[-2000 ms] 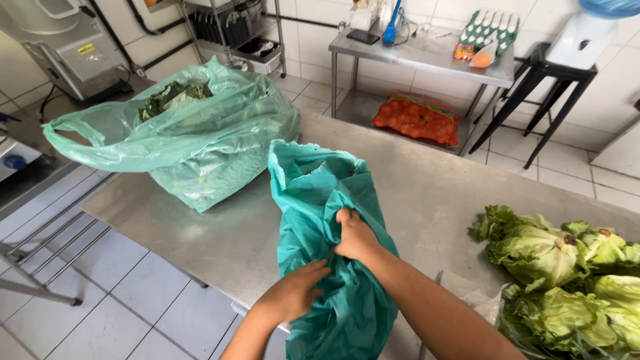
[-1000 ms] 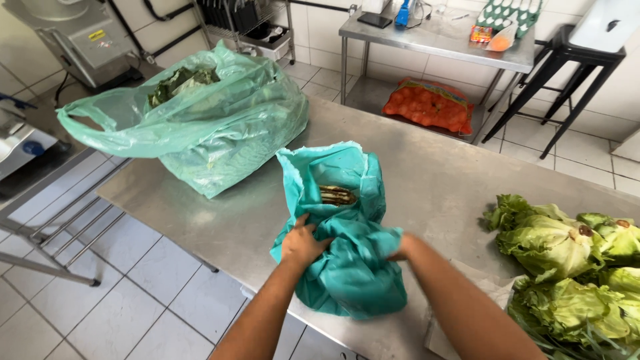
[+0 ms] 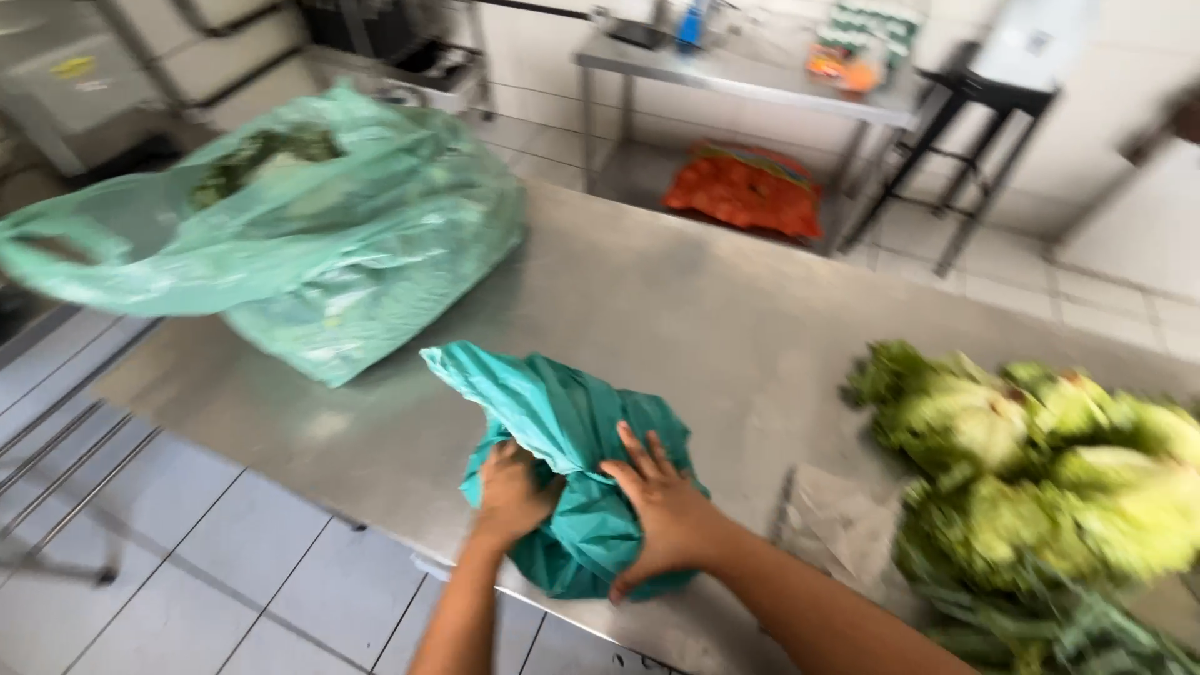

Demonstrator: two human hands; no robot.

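A teal plastic bag (image 3: 581, 422), bunched into a compact bundle, lies near the front edge of the stainless steel table (image 3: 750, 328). Against the bundle's left side is my left hand (image 3: 514, 495), its fingers partly behind a fold; whether it grips the plastic is unclear. My right hand (image 3: 661, 502) presses on the bundle's right side with fingers spread. The bag's pale open edge slants across its left part, and its contents are hidden. Farther back on the left stands a translucent green plastic bag (image 3: 375, 234) with leafy greens (image 3: 267, 164) showing at its mouth.
Heads of lettuce (image 3: 975, 431) lie at the right, with thin green leaves (image 3: 1059, 609) before them and a crumpled pale sheet (image 3: 839, 516) beside them. Beyond are a steel side table (image 3: 731, 80), an orange-red mesh sack (image 3: 745, 192) on its lower shelf and a black stool (image 3: 1003, 94).
The long teal bag has been folded into a shorter bundle. One second ago its mouth was open with brownish contents showing; now its upper part is folded over them. Both hands have shifted around it.
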